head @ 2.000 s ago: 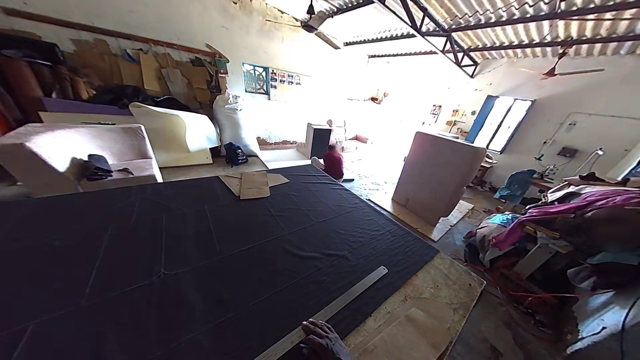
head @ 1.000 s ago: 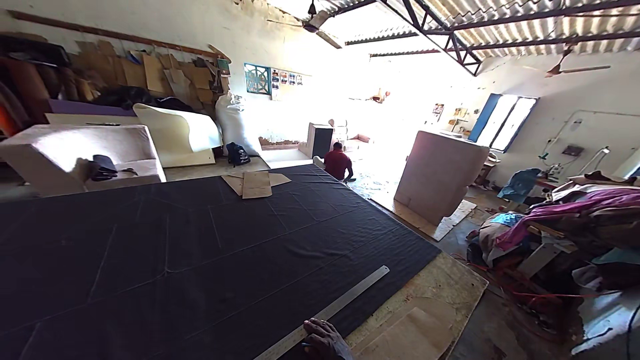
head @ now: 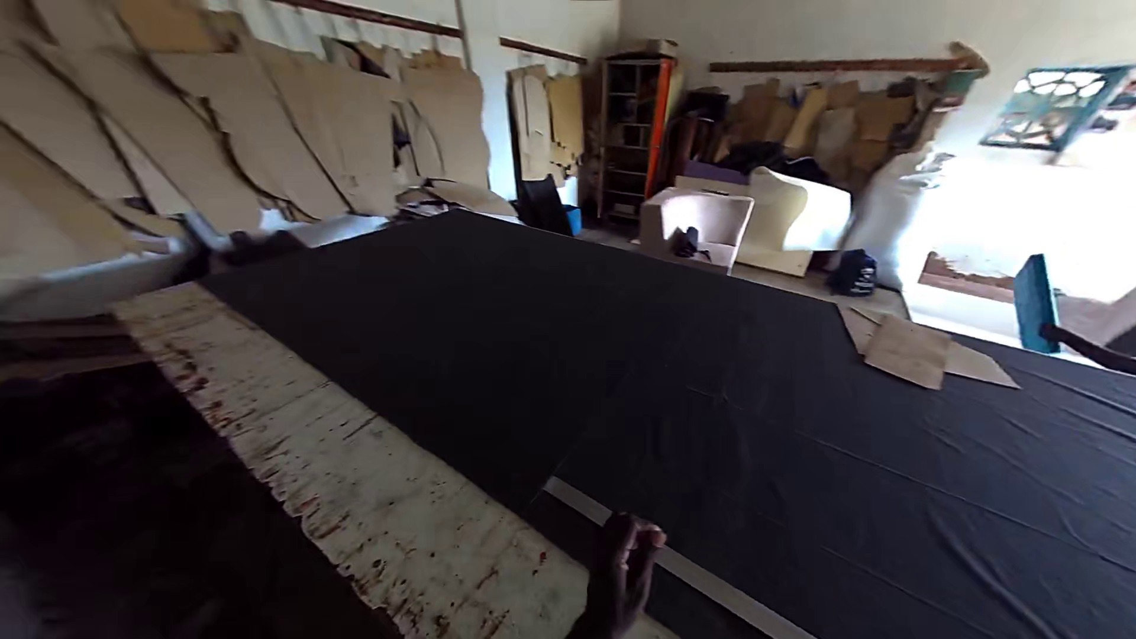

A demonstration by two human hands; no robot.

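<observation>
In the head view, my left hand [head: 623, 568] is low in the middle, over a long flat straightedge [head: 719, 590], with its fingers curled together. Whether it grips the straightedge or a small thing is unclear. The straightedge lies on black fabric [head: 532, 337] spread over a large table, its far end near the fabric's edge. Faint lines and several creases cross the fabric. Brown cardboard pieces [head: 907, 351] lie overlapped on its far right part. My right hand is out of view.
A pale, stained table strip [head: 355, 461] borders the fabric at the left. Beyond the table stand an unfinished armchair [head: 701, 213], a dark bag [head: 855, 273] and a shelf rack [head: 632, 133]. Large cardboard patterns [head: 337, 115] lean along the left wall. A teal panel [head: 1034, 303] stands at right.
The view has swung far to the left. A hand lay with spread fingers on the straightedge before; the hand seen now has its fingers curled together.
</observation>
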